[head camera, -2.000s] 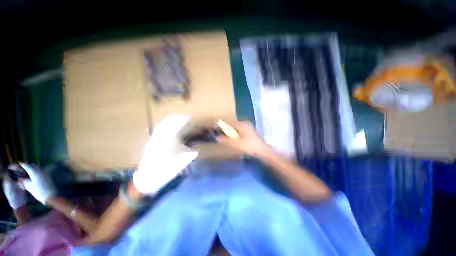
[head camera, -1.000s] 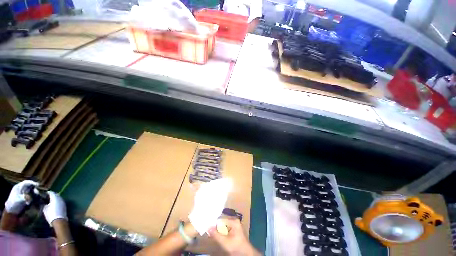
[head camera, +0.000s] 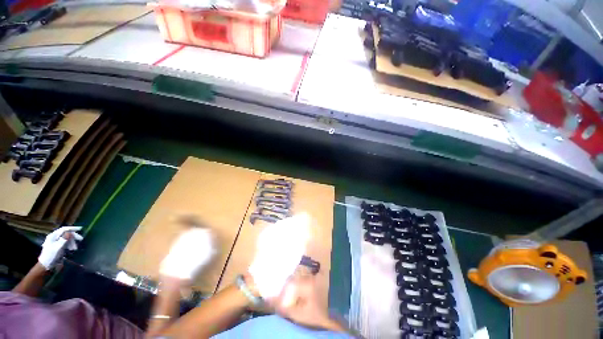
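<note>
My left hand (head camera: 279, 257), in a white glove, is over the right half of the cardboard sheet (head camera: 178, 205). It holds a black part (head camera: 309, 265) whose end shows to the right of the glove. My bare right hand (head camera: 301, 299) is blurred and close against the glove and the part; I cannot make out the tool in it. A row of greyer bracket-shaped parts (head camera: 272, 200) lies on the cardboard just beyond my left hand. Columns of black bracket-shaped parts (head camera: 423, 271) lie on the white sheet (head camera: 373, 291) to the right.
A neighbour's gloved hand (head camera: 190, 253) is over the cardboard's left half with a blurred dark part; the other hand (head camera: 59, 245) is at far left. Stacked cardboard (head camera: 73, 172) with parts stands left. An orange animal-face device (head camera: 527, 273) is right. A raised shelf (head camera: 231, 76) holds bins.
The neighbour's one gloved hand has reached right onto the cardboard, leaving the other at far left. My hands stay together at the part. The view has tilted slightly down.
</note>
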